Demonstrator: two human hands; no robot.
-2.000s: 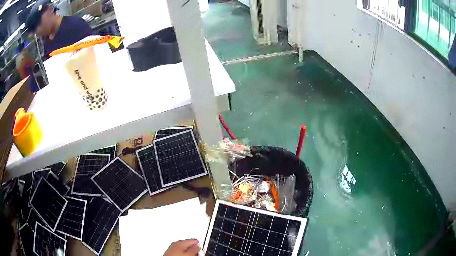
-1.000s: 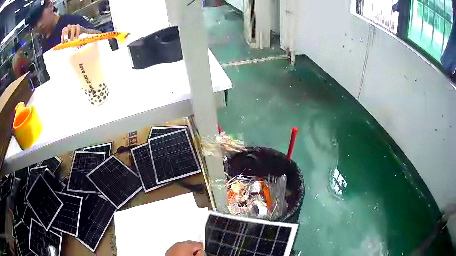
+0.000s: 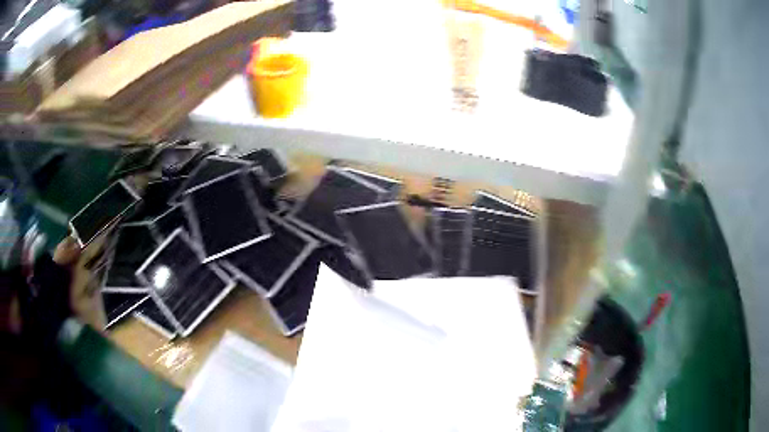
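The view is blurred. Black solar panels with pale borders (image 3: 226, 211) lie in a loose, overlapping heap on brown cardboard. A bright white stack of sleeves (image 3: 413, 359) lies at the bench front, and a greyish-white packet (image 3: 234, 386) lies left of it. A blurred hand, apparently my left hand (image 3: 67, 253), is at the far left, at the lower corner of one panel (image 3: 105, 213). Whether its fingers grip that panel cannot be told. My right hand is not in view.
A white shelf (image 3: 371, 143) crosses above the panels, bearing a yellow cup (image 3: 280, 84), pale drink cup (image 3: 465, 67) and black case (image 3: 565, 82). Brown cardboard (image 3: 160, 59) is stacked at upper left. A pale post (image 3: 637, 160) and black bin (image 3: 620, 354) are at right.
The view has swung left, so the shelf and panels appear farther right. The hand and panel by the white stack are out of view. A hand shows at far left; the coworker is no longer clearly seen.
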